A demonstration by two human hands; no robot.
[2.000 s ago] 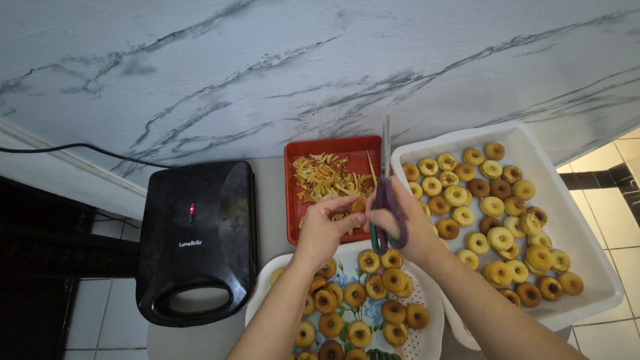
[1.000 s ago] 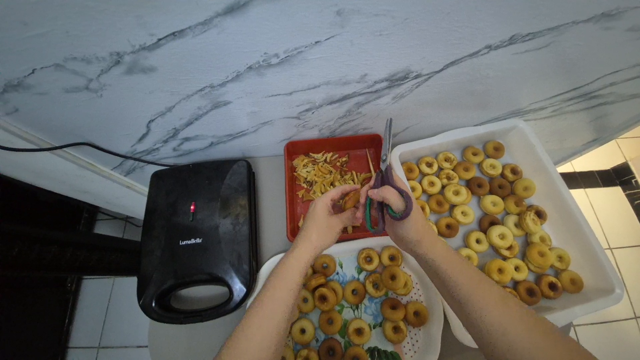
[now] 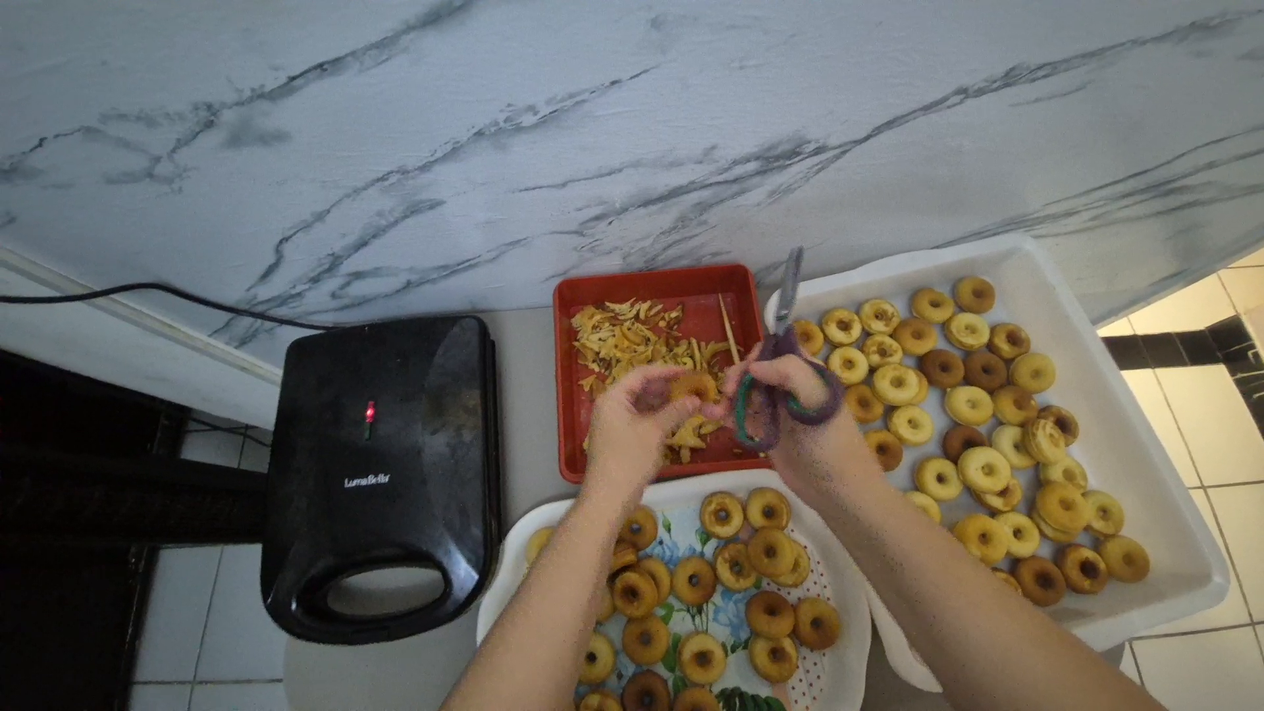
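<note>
Over the red tray [image 3: 567, 395], my left hand [image 3: 642, 415] holds a small browned mini donut [image 3: 694, 387] by its edge. My right hand [image 3: 790, 395] touches the donut's right side with its fingertips and has scissors [image 3: 787, 296] with purple and green handles hooked on it, blades pointing up and away. Thin golden trimmings [image 3: 632, 341] and a thin wooden stick [image 3: 729, 326] lie in the tray. Below the hands, a white flowered platter [image 3: 854, 602] bears many mini donuts, partly hidden by my forearms. More mini donuts fill the large white tray [image 3: 1175, 513] at the right.
A black electric snack maker [image 3: 385, 444], its lid down and a red light lit, sits on the table [image 3: 528, 385] at the left. Its cord [image 3: 168, 289] runs off to the left. A marbled wall [image 3: 494, 148] rises behind the trays.
The scissors have shifted and turned in my right hand, which stays close to my left hand over the red tray. The snack maker and the trays have not moved.
</note>
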